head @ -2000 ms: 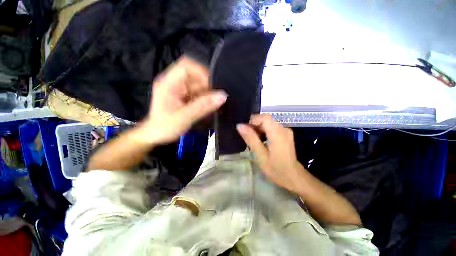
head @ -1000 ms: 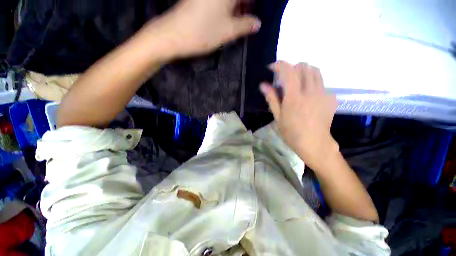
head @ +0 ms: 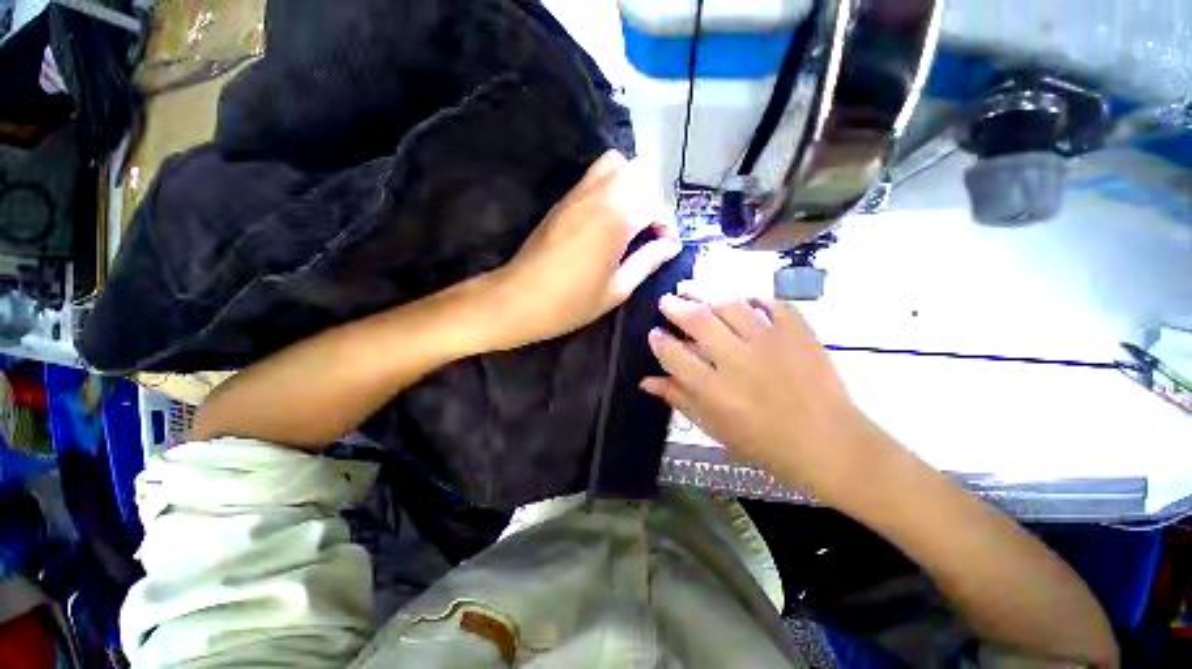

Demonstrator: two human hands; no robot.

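The dark garment lies in a heap on the table at left and hangs over the front edge. A dark strip runs along its right side from the presser foot area to my lap. My left hand lies on the cloth just left of the presser foot and needle, thumb towards the strip. My right hand lies on the strip's right edge, fingertips touching it, nearer the front. Whether fingers pinch the cloth is hard to tell.
The sewing machine head stands above the work at the top right. Thread snips lie at the table's right edge. A ruler tape runs along the front edge. Cardboard is at the upper left, and a white basket is below at left.
The machine head has come into view. The strip and garment now reach the presser foot, with both hands on the cloth there. Before, both hands were moving over the cloth nearer the front edge.
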